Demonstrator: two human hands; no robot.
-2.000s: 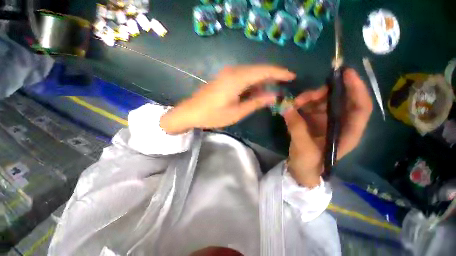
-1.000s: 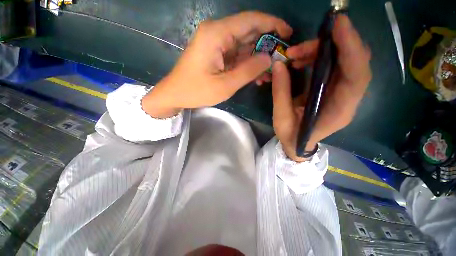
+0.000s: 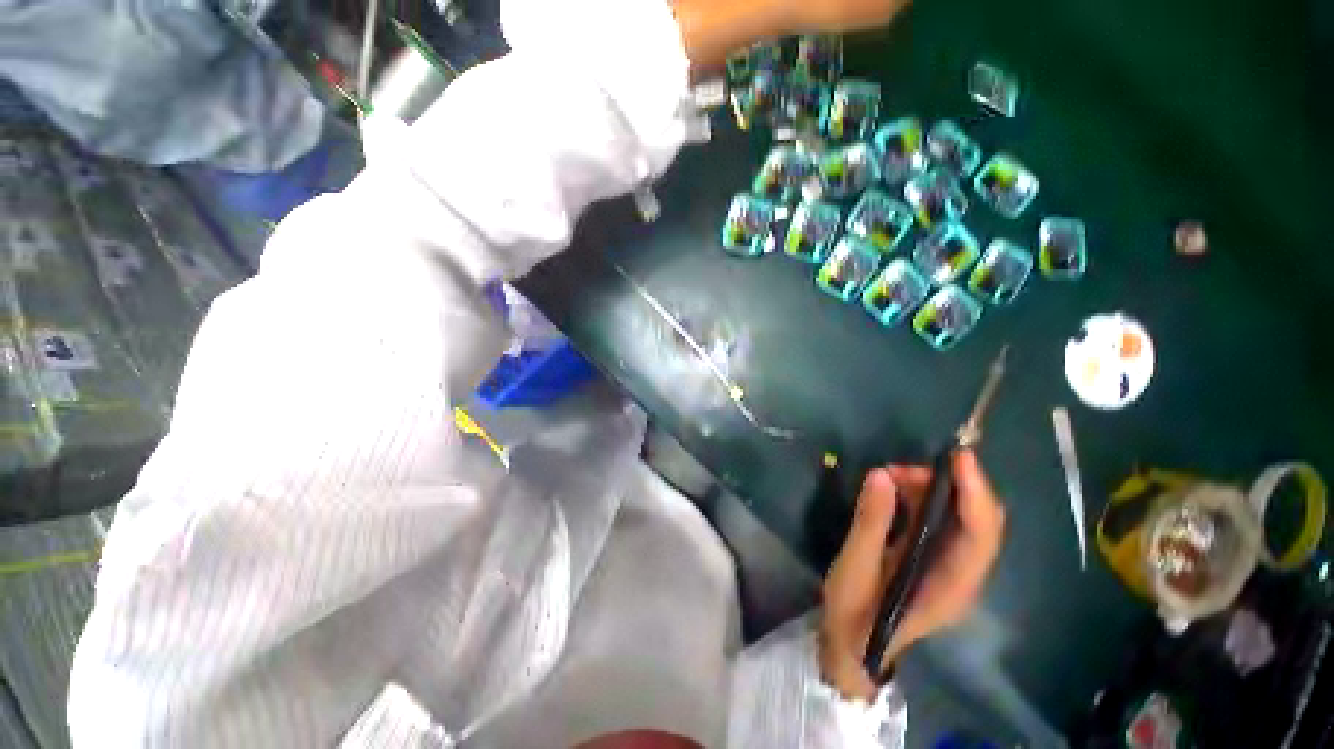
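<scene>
My right hand (image 3: 914, 549) holds the black soldering iron (image 3: 910, 563), its metal tip pointing up toward the rows. My left arm reaches to the top edge. My left hand (image 3: 790, 21) is cut off there, so its fingers and anything in them are hidden. Many teal housings (image 3: 947, 313) with circuit boards lie in uneven rows on the dark green mat. The solder wire (image 3: 680, 331) lies on the mat left of my right hand. A tiny yellow piece (image 3: 830, 461) lies near my right fingers.
Right of the iron lie a white disc (image 3: 1109, 360), a slim pale strip (image 3: 1072, 486) and a yellow ring-shaped holder (image 3: 1192, 544). A yellow-green ring (image 3: 1290, 515) stands beside it. The metallic spool (image 3: 413, 76) is at upper left, near a grey-blue sleeve (image 3: 161, 73).
My left hand has left the housing piece held between both hands and moved up to the top edge. My right hand has moved lower with the iron. The view has shifted, showing more housings.
</scene>
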